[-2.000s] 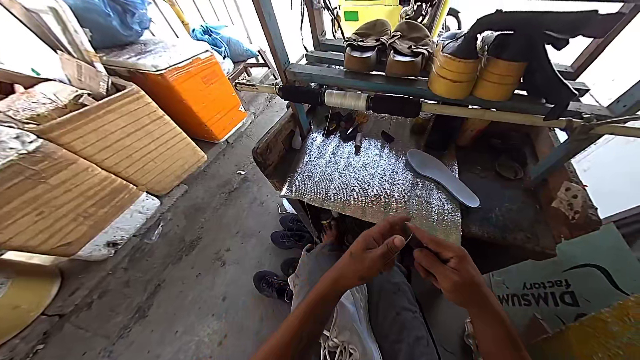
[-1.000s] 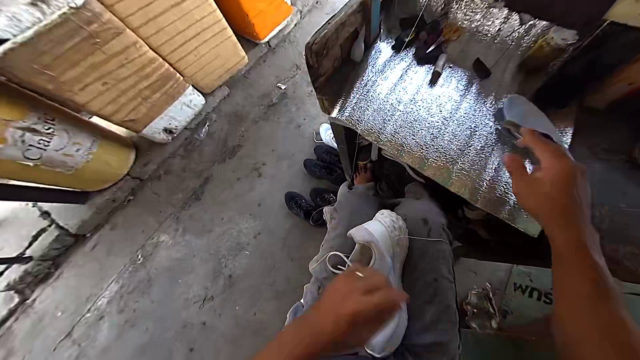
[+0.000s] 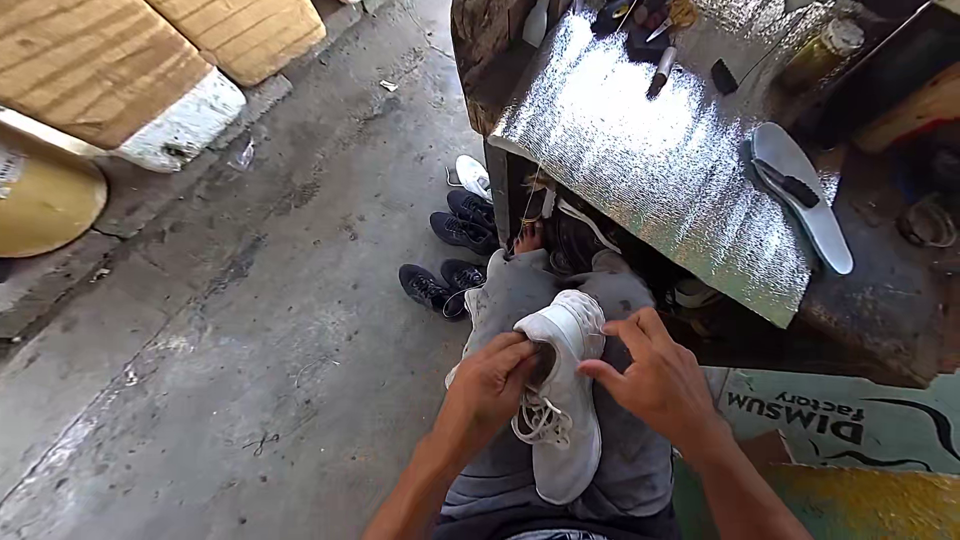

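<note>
A white laced sneaker [image 3: 570, 420] lies on my lap over grey trousers, heel away from me and toe toward me. My left hand [image 3: 495, 375] grips its collar, the fingers partly inside the opening. Beside the heel is my right hand [image 3: 652, 367], thumb and forefinger apart near the sole edge; a thin thread [image 3: 592, 334] runs there, and whether the fingers pinch it is unclear. A pale insole [image 3: 806, 199] rests on the foil-covered bench [image 3: 645, 172] with a small dark brush-like piece on it. A knife-like tool [image 3: 661, 73] lies farther back.
Several dark sneakers [image 3: 461, 232] and a white shoe [image 3: 473, 177] stand on the concrete floor left of the bench. A jar [image 3: 825, 52] is at the back right. Cardboard boxes [image 3: 97, 67] and a yellow bucket [image 3: 45, 195] line the left. A printed green board [image 3: 840, 420] lies at right.
My right hand has come from the insole on the bench to the shoe's heel. My left hand has moved onto the collar. The dark piece now lies on the insole. The view has tilted down.
</note>
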